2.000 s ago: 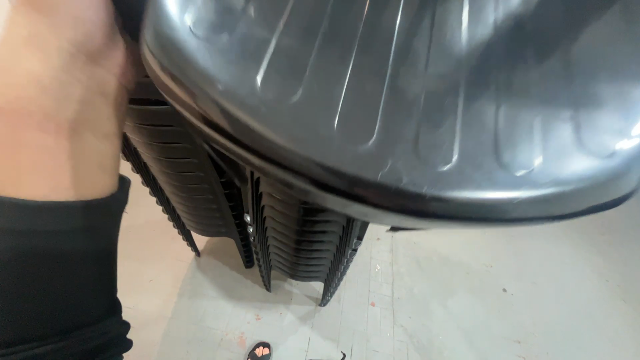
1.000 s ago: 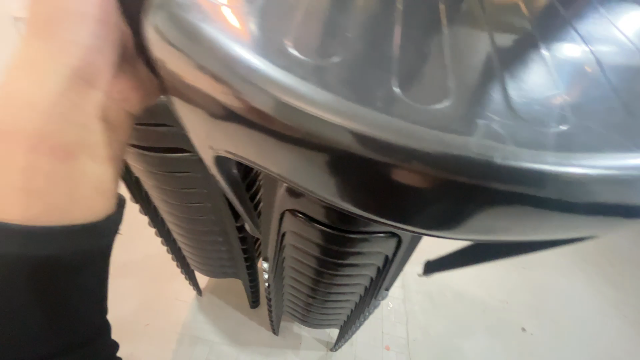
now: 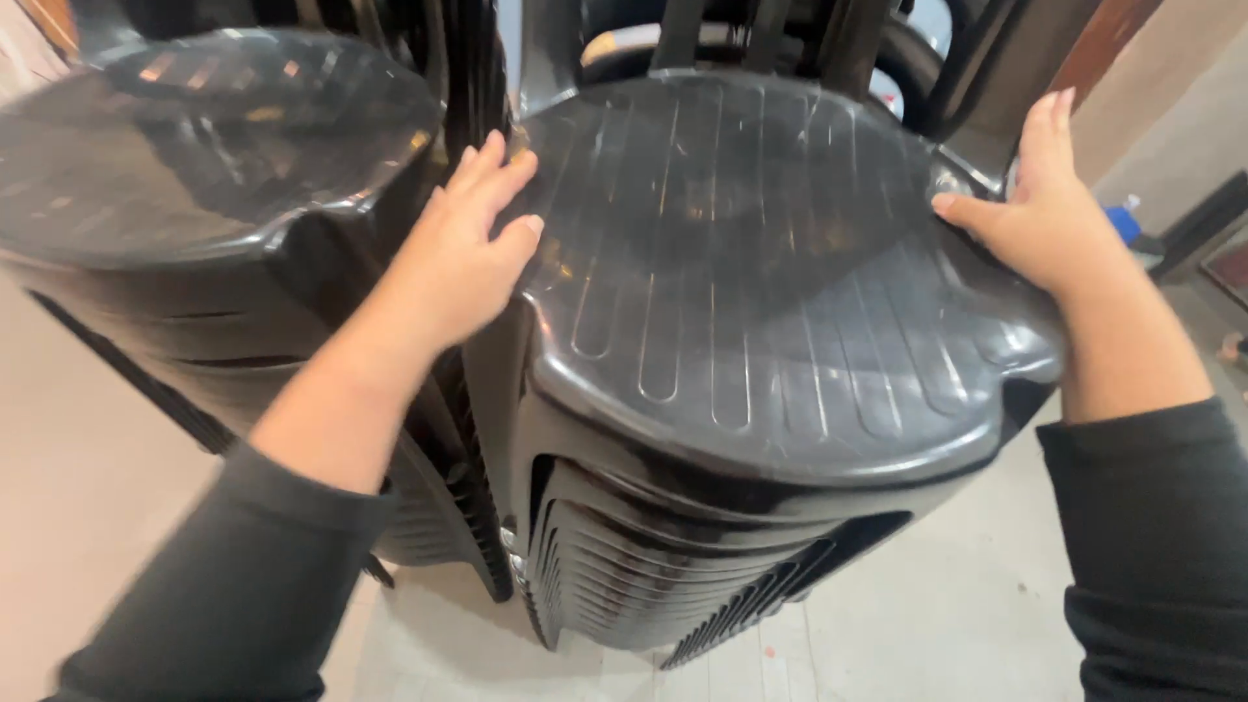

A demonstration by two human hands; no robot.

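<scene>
A tall stack of black plastic chairs stands in front of me, its top seat ribbed and glossy. My left hand lies at the left edge of that seat, fingers spread. At the seat's right rear edge is my right hand, thumb over the rim and fingers apart. Neither hand is closed around anything that I can see. Beneath the top seat the nested chairs show as close layers.
A second stack of black plastic chairs stands close on the left. Pale floor surrounds the stacks. Behind the right hand are a wall and a small blue object. Someone's fingers show at the far right edge.
The top seat now sits down on the stack; a second ago it loomed close to the camera. My right hand has come into view. The view has shifted widely.
</scene>
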